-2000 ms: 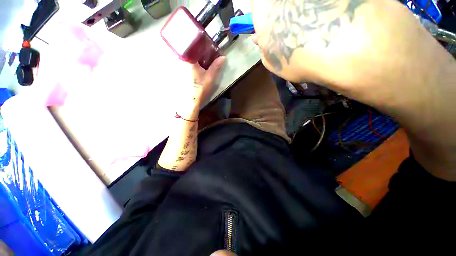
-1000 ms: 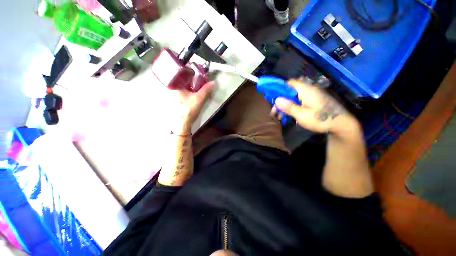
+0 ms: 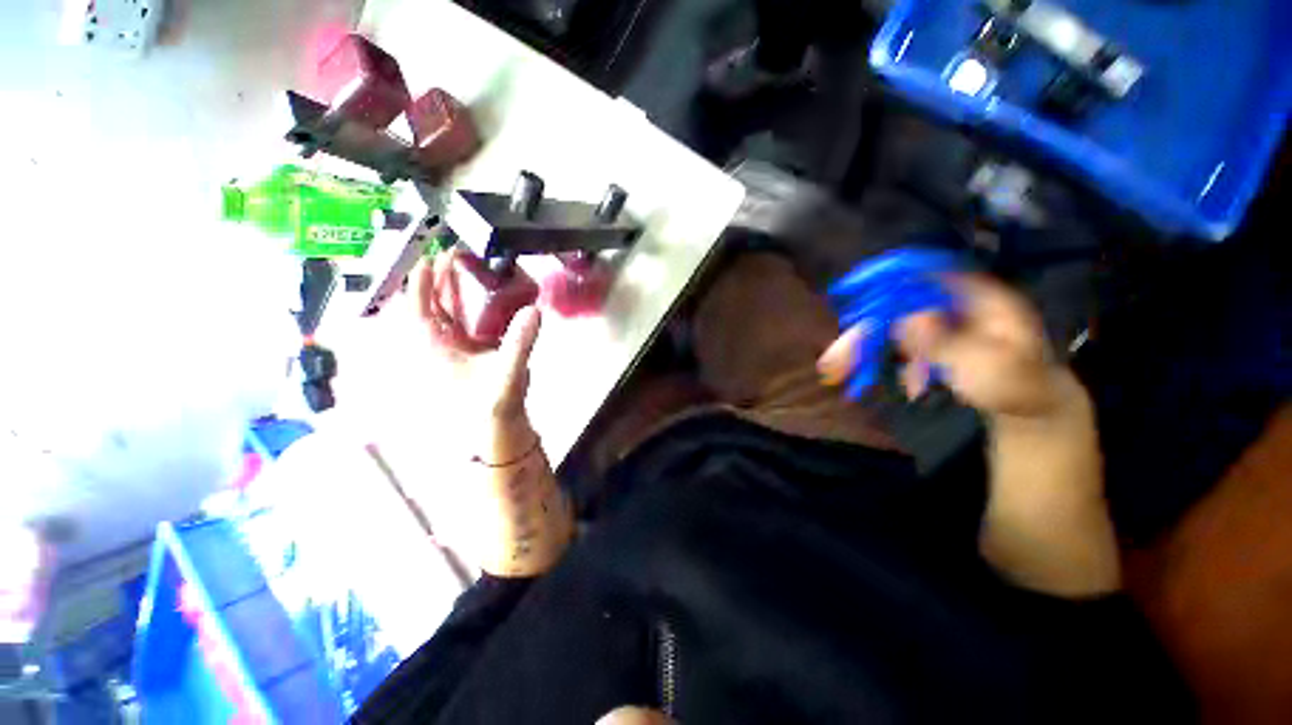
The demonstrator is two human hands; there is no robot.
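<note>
A dark mould bar [image 3: 546,227] with short round pins stands on the white bench, with two red moulded covers [image 3: 496,298] on its near side. My left hand [image 3: 482,340] is around the left one of these covers, fingers behind it and thumb at its near side. The right cover [image 3: 577,286] is brighter pink and untouched. My right hand [image 3: 978,347] is blurred and holds the blue air blow gun [image 3: 900,305] off the bench's right side; its nozzle cannot be made out clearly.
Another mould bar [image 3: 354,142] with red covers [image 3: 361,78] stands at the back of the bench, beside a green bottle [image 3: 319,210] lying down. A blue tray [image 3: 1049,156] with a bare bar is at upper right. Blue crates [image 3: 227,623] are at lower left. Glare washes out the left.
The blow gun has moved right, away from the covers, in my right hand. My left hand has shifted its hold, fingers now behind the left cover. The view has turned, showing more bench back.
</note>
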